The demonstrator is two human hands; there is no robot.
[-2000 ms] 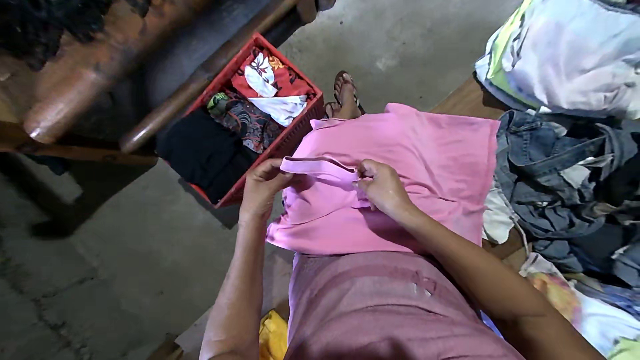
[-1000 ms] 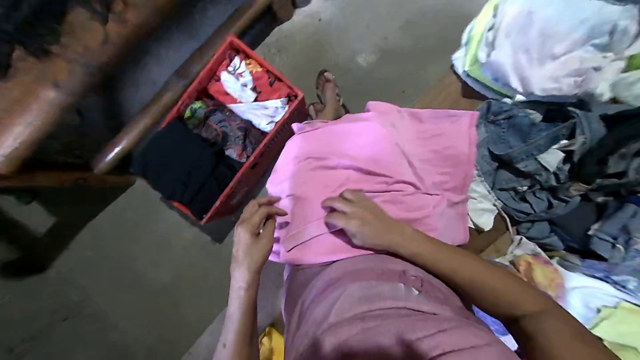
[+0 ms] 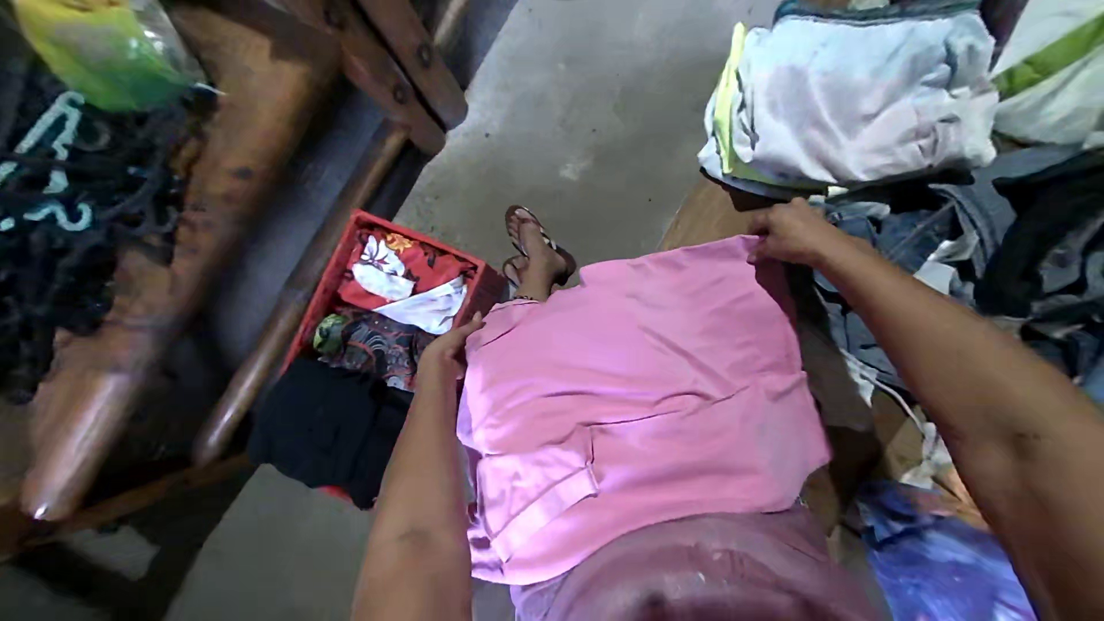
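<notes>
A pink cloth garment (image 3: 655, 345) lies spread over my lap, with a stitched, folded band at its lower left. My left hand (image 3: 448, 345) is at the garment's upper left edge, beside the red crate; whether its fingers close on the fabric is hard to tell. At the far upper right corner, my right hand (image 3: 787, 233) pinches the pink cloth between thumb and fingers, close to the folded stack of light clothes.
Left of my legs stands a red plastic crate (image 3: 317, 315) holding folded clothes, with black cloth (image 3: 332, 427) at its near end. Wooden furniture (image 3: 259, 121) runs along the left. Folded light clothes (image 3: 862, 95) and piled denim (image 3: 897, 233) lie at right. A sandalled foot (image 3: 536, 246) rests ahead.
Both hands have moved from the garment's near left part to its far edge, the right one out to the far right corner. The raised band now lies flat.
</notes>
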